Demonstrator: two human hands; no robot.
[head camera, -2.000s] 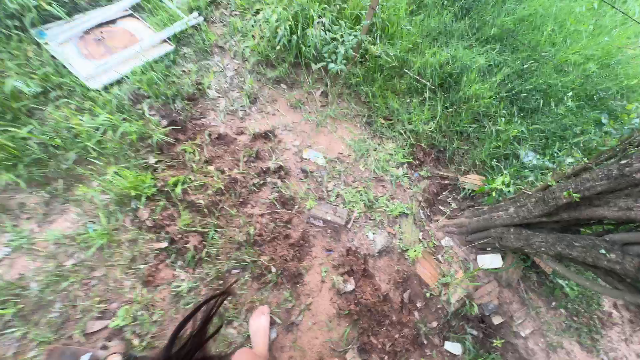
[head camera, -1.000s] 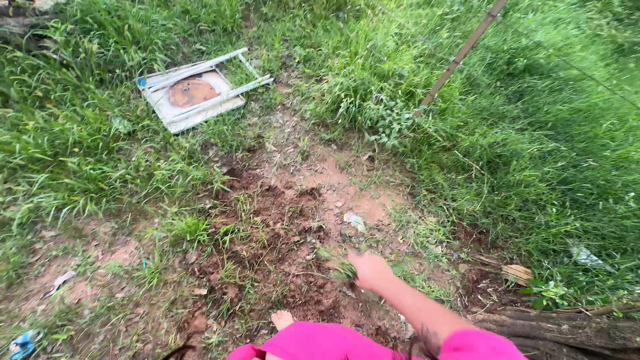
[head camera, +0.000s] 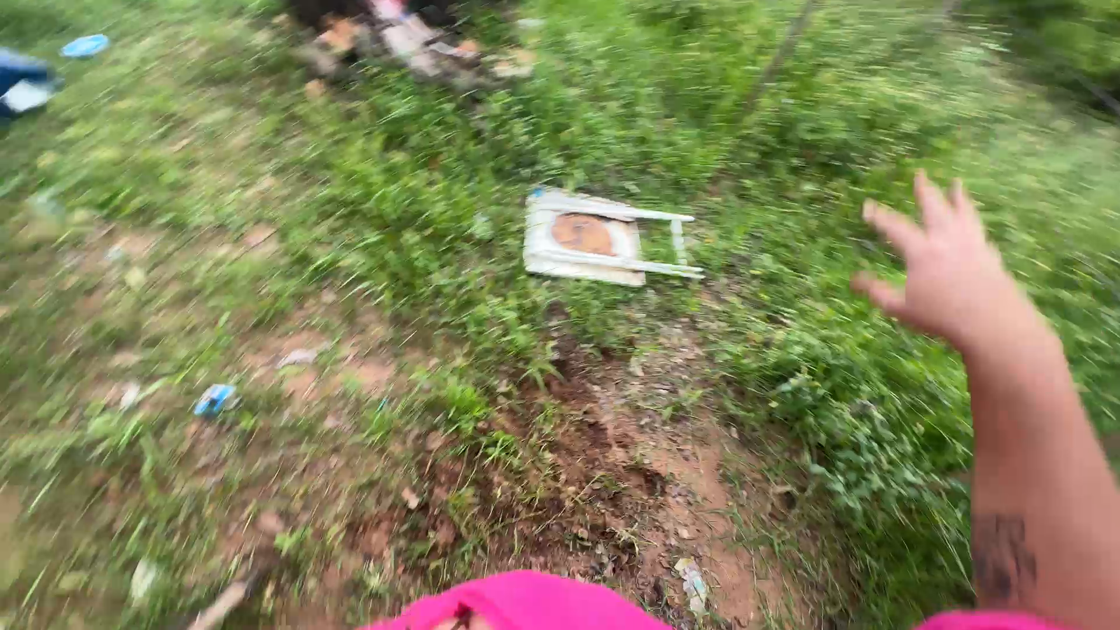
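Note:
My right hand (head camera: 936, 254) is stretched out at the right, its fingers spread and nothing in it, over tall green grass. The image is blurred, and the hand touches nothing that I can make out. Left of it, a white folding table or similar panel with metal legs (head camera: 604, 241) lies in the grass, a round brown patch on its face. My left hand is out of view. The pink cloth of my top (head camera: 542, 604) shows at the bottom edge.
Reddish soil (head camera: 604, 437) with sparse weeds runs down the middle. A blue and white scrap (head camera: 214, 400) and a crumpled wrapper (head camera: 691, 584) lie on the ground. A thin pole (head camera: 779, 57) leans at the top right. Blurred debris (head camera: 420, 44) lies at the top, a blue object (head camera: 22, 83) at the left.
My right hand, which held a tuft of grass low over the soil a second ago, is now raised, spread and empty at the right. The view has swung up and left.

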